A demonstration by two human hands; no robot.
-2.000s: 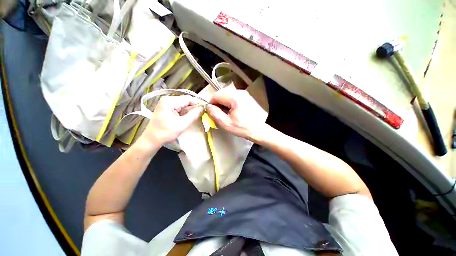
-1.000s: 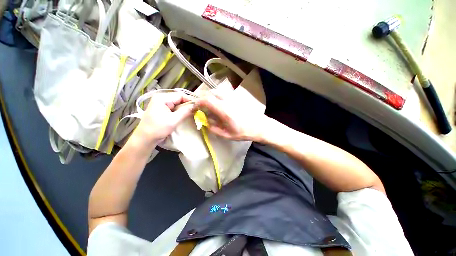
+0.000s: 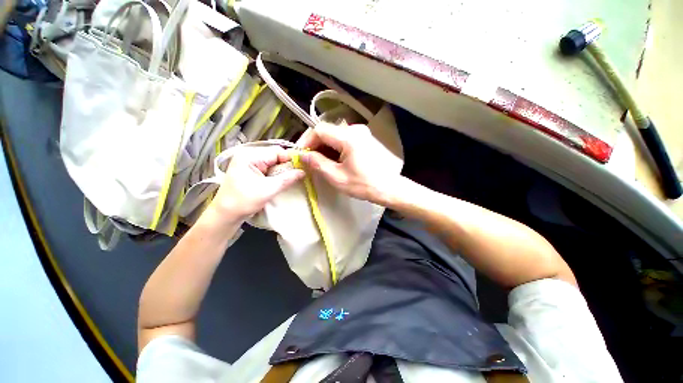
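A beige tote bag [image 3: 299, 241] lies over my lap, its narrow end pointing toward the dark apron. A bright yellow seam binding [image 3: 317, 217] runs down its side. My left hand [image 3: 256, 183] pinches the bag's top edge beside the upper end of the binding. My right hand [image 3: 348, 163] pinches the same spot from the other side, so the fingertips of both hands nearly meet. The fingers hide part of the binding's end. Thin beige handles [image 3: 283, 93] loop up behind my hands.
Many beige bags with yellow edges [image 3: 120, 131] are piled at the left. The pale worktable [image 3: 479, 45] is at the upper right, with a worn red strip [image 3: 389, 54] along its edge and a hammer [image 3: 618, 91]. The navy apron [image 3: 389, 322] lies below the bag.
The yellow binding end stuck out loose between my hands; now it lies flatter, mostly between my fingertips. My right hand's fingers have closed in on the bag edge again.
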